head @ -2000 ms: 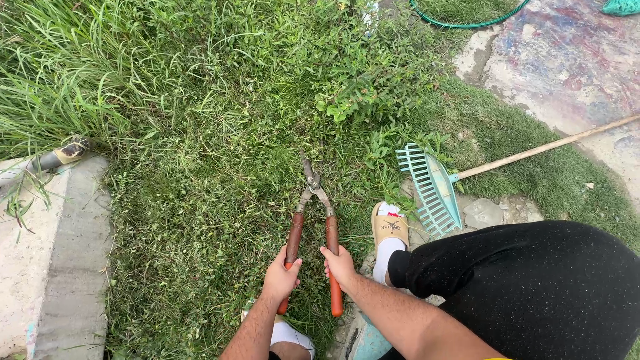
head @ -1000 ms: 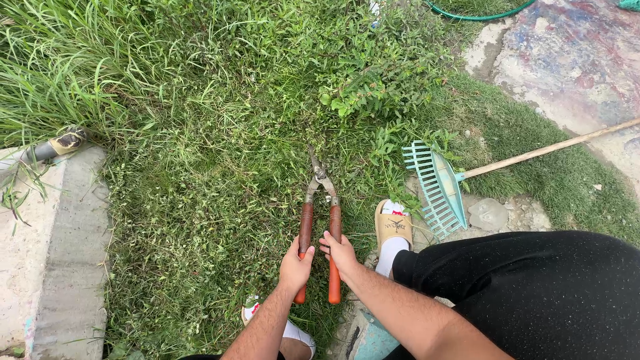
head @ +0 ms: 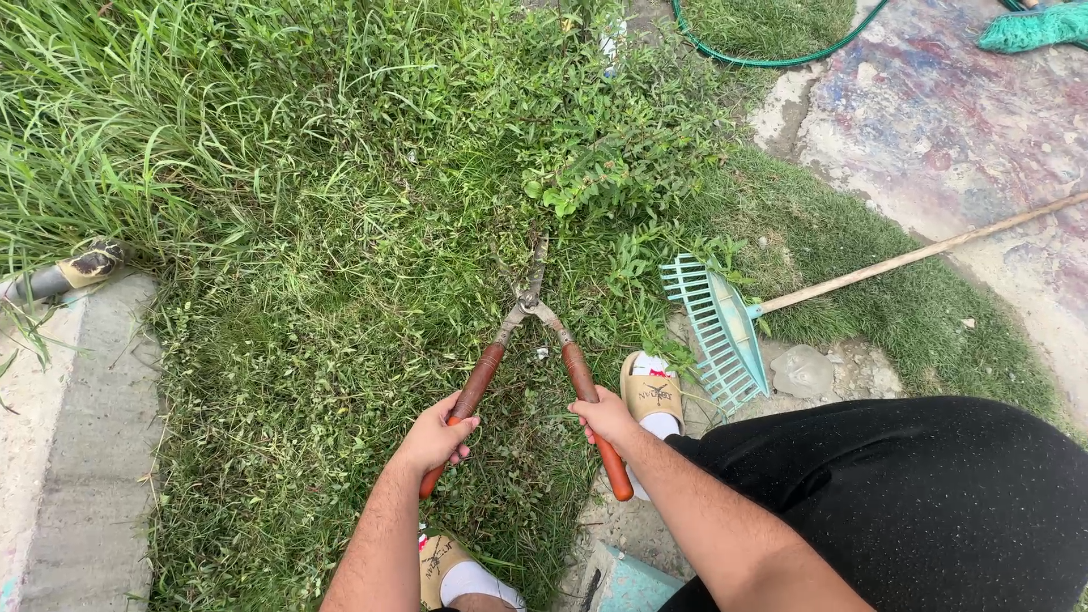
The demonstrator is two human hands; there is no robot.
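Note:
Hedge shears point(head: 529, 301) with reddish-brown and orange handles lie across the view's middle, blades pointing away from me. My left hand point(head: 440, 438) is closed around the left handle, and my right hand point(head: 605, 416) grips the right one. The handles stand wide apart. One rusty blade shows against the grass point(head: 365, 340); the other is partly hidden among the stems. A leafy weed clump point(head: 612, 170) grows just beyond the blade tips.
A light-blue plastic rake point(head: 722, 331) with a wooden handle lies at my right. My sandalled feet stand on either side below the shears. A concrete ledge point(head: 93, 442) with a pipe point(head: 64, 276) borders the left. A green hose point(head: 765, 61) curves at the top, near a paint-stained slab point(head: 943, 144).
Between one second ago and now, my hands have moved apart and the shears have opened. Two seconds ago the handles were also somewhat apart, then closer together.

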